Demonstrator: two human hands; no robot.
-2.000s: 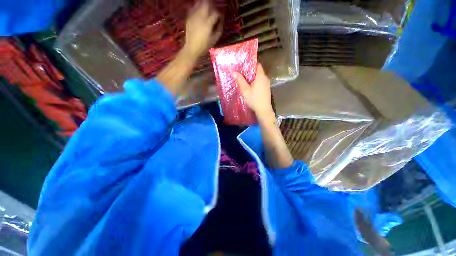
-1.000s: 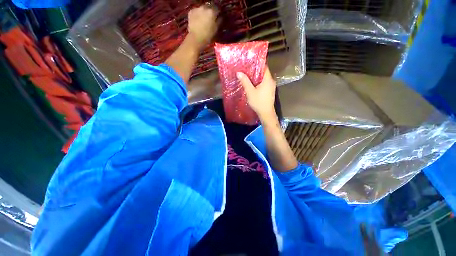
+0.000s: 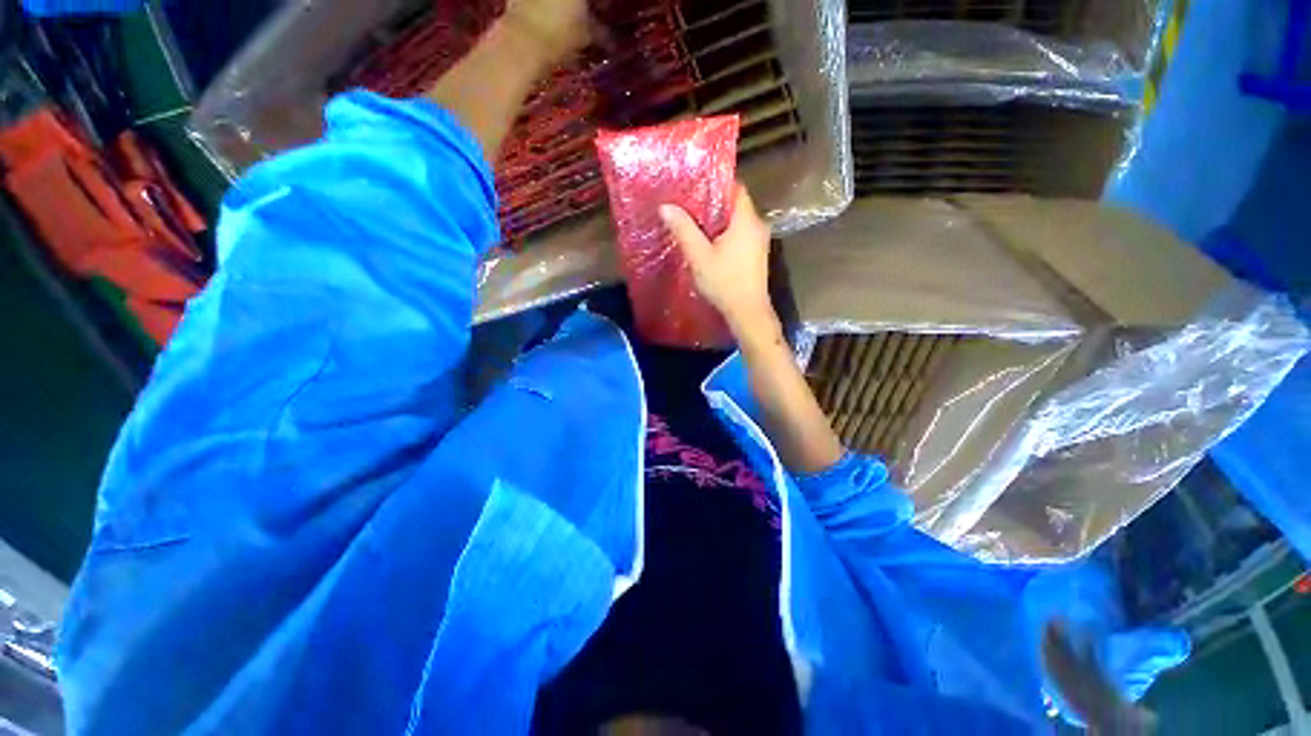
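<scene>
My right hand (image 3: pixel 726 266) holds a red bubble bag (image 3: pixel 664 216) upright in front of my chest, thumb on its near face. My left hand (image 3: pixel 549 26) is blurred and cut by the top edge, over the open carton (image 3: pixel 578 262). Its fingers are too unclear to tell whether they hold anything. Cardboard dividers (image 3: pixel 741 65) split the carton into narrow slots. Red bag edges fill the left and middle slots; slots at the right show no red. Clear liner film folds over the carton's rim.
More lined, divided cartons stand at the upper right (image 3: pixel 992 65) and the right (image 3: pixel 985 446), with brown flaps (image 3: pixel 935 266) between them. Red bags (image 3: pixel 94 216) lie on the dark green belt (image 3: pixel 58 388) at left. A blurred hand (image 3: pixel 1078 676) and blue sleeve show at lower right.
My left hand has moved up and slightly left over the carton, partly out of the picture. My right hand still holds the red bag. The view has shifted slightly.
</scene>
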